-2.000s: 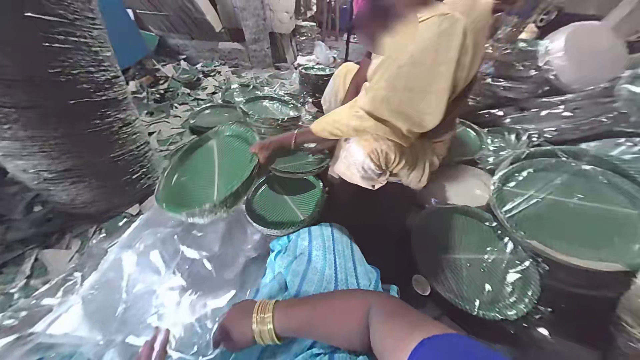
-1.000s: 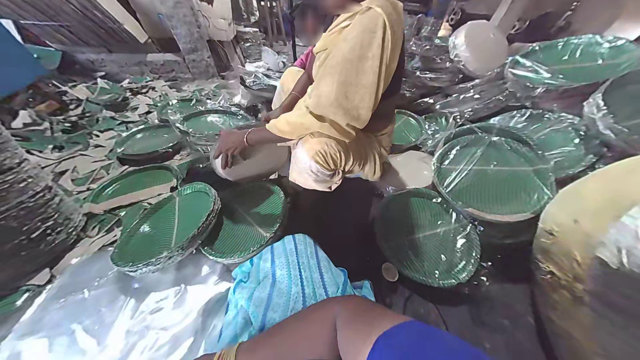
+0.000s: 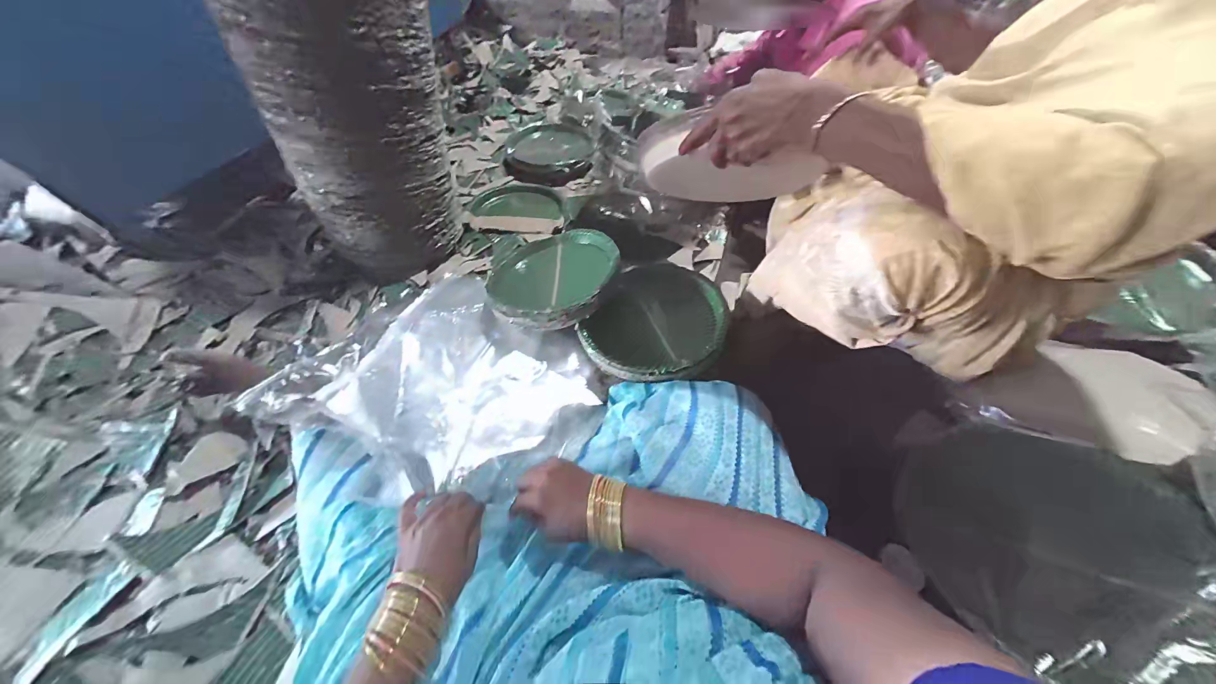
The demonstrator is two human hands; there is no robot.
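Observation:
Over the lap, a clear plastic sheet is spread on blue patterned cloth. My left hand grips the near edge of the sheet, its fingers curled down. Close to its right, my right hand has bent fingers at the same edge; whether it pinches the plastic is hard to tell. Gold bangles are on both wrists. Just beyond the sheet lie a round green plate-like piece and a darker green round one, overlapping at their rims.
A co-worker in yellow cloth sits at upper right, holding a pale round disc. Green and grey scraps cover the ground at left. A thick ridged post stands at upper left. More green round pieces lie farther back.
The view has swung left. Both my hands are now together at the sheet's near edge; two seconds ago they were farther apart. The co-worker now holds the pale disc raised.

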